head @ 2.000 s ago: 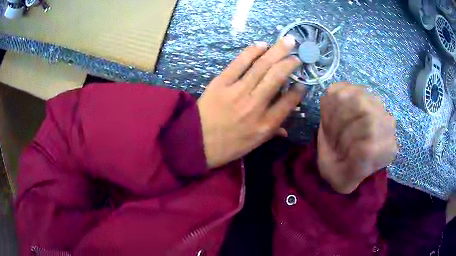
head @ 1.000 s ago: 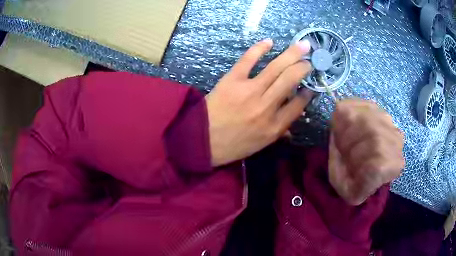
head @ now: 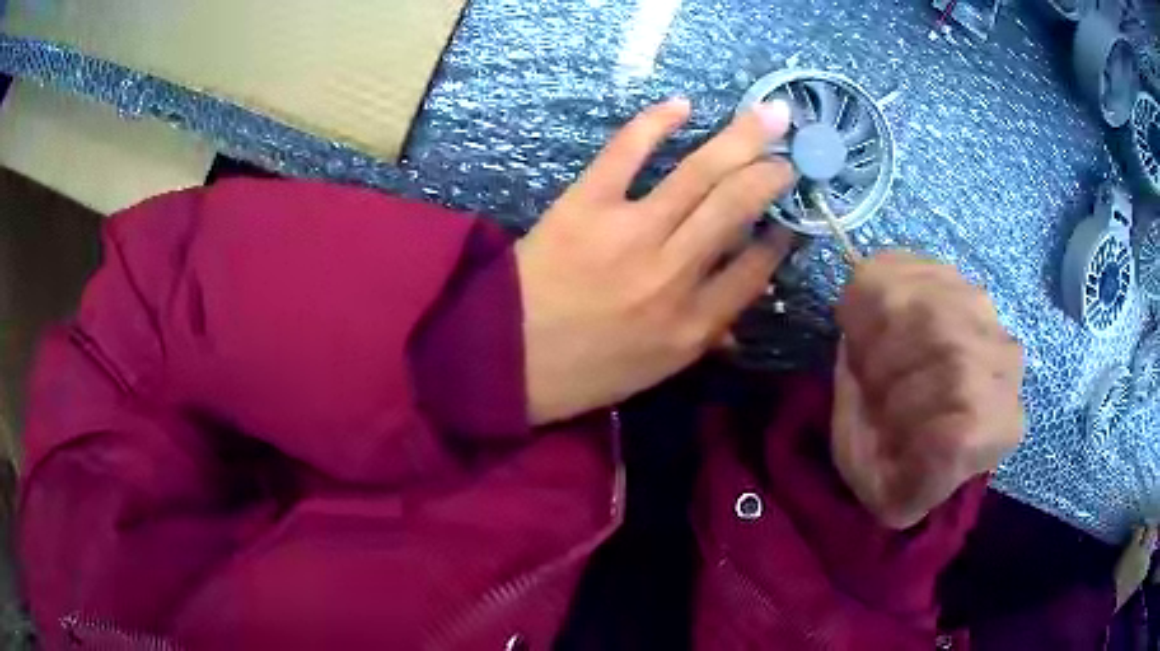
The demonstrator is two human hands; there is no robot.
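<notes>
A grey fan head (head: 818, 151), a ring with curved blades round a plain hub, lies flat on the shiny bubble-wrap covering (head: 573, 102). My left hand (head: 649, 274) is spread, its fingertips resting on the ring's left side and blades. My right hand (head: 929, 388) is closed round a tool, perhaps the screwdriver. Its thin shaft (head: 836, 229) slants up to the lower edge of the hub. The tool's handle is hidden in my fist.
Cardboard (head: 280, 64) lies at the upper left. Several grey fan parts stand at the right, among them a slotted head with a neck block (head: 1104, 265) and an open ring (head: 1104, 70). A small part with a red wire (head: 963, 13) is at the top edge.
Over two seconds the fan head and both hands have shifted slightly right in view. The thin shaft now shows against the hub's lower edge. Since one second ago, almost nothing has moved.
</notes>
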